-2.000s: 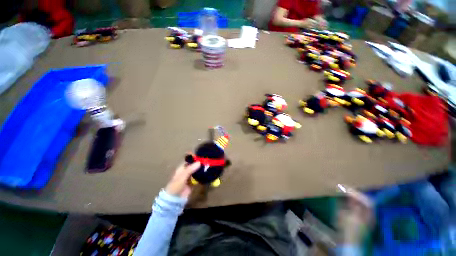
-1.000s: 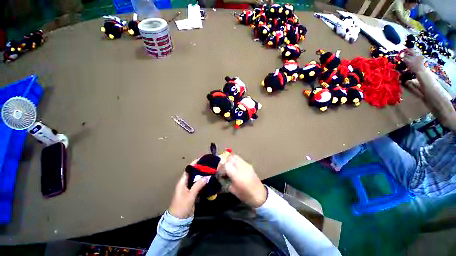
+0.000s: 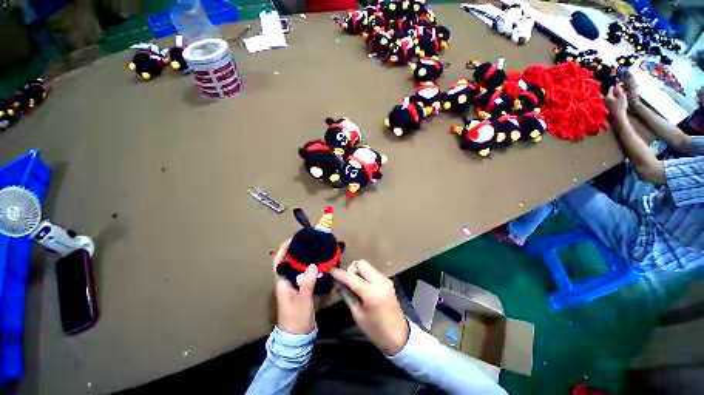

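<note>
A black plush penguin (image 3: 313, 245) with a red scarf, a striped party hat (image 3: 326, 221) and a black hanging loop (image 3: 301, 217) is held upright at the table's near edge. My left hand (image 3: 297, 302) grips it from the left and below, thumb on the scarf. My right hand (image 3: 372, 302) is at its lower right side with fingertips pinched close to the scarf; a needle or thread there is too small to tell. Pale thread snips (image 3: 267, 200) lie on the table just beyond the penguin.
Three penguins (image 3: 343, 154) sit beyond the snips; more penguins (image 3: 482, 134) lie by a red heap (image 3: 570, 100). A phone (image 3: 76, 292), fan (image 3: 19, 211) and blue tray (image 3: 17, 258) are left, a tub (image 3: 214, 69) farther back. An open carton (image 3: 482, 328) stands below right. A person's hands (image 3: 619, 100) work at right.
My right hand has come from the right to the penguin, then shifted from beside the hat down to scarf level. The penguin now stands more upright, with its hat in clear view.
</note>
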